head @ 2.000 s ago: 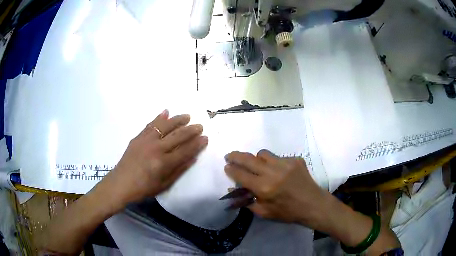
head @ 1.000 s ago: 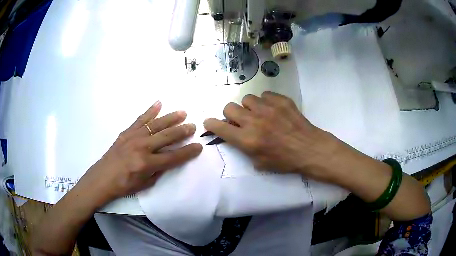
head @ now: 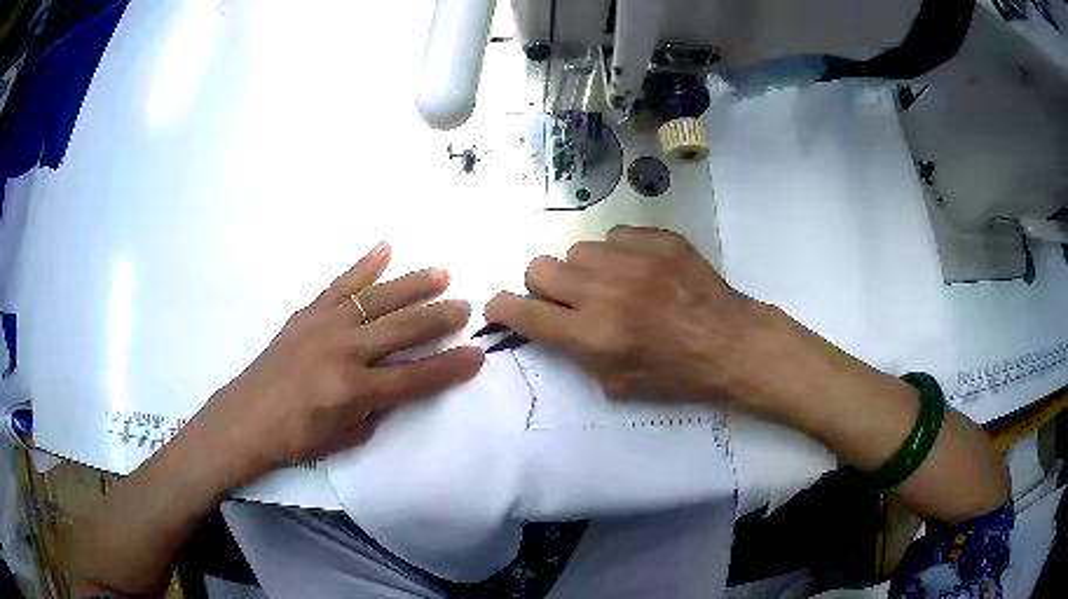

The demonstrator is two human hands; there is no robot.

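Note:
White fabric [head: 433, 468] lies on the white table and hangs over its front edge. My left hand [head: 351, 357] lies flat on it with fingers spread, a ring on one finger. My right hand [head: 644, 310] rests on the cloth just right of my left fingertips, fingers curled around dark thread snips [head: 501, 341]. The two pointed blades stick out to the left, slightly apart, near my left fingertips. The rest of the snips is hidden in my palm. The needle plate [head: 580, 164] is above my hands.
The machine head [head: 796, 35] is at the top, with a cream knob [head: 683, 138] and a white rounded tube [head: 454, 64]. A second white cloth [head: 820, 211] lies right of the needle. Blue cloth [head: 53, 88] is at the far left. A printed scale [head: 146, 428] runs along the front edge.
From two seconds ago, my right hand moved up and forward with the snips, beside my left fingertips. My left hand flattened and spread. Over the last second both hands barely moved; the view shifted slightly.

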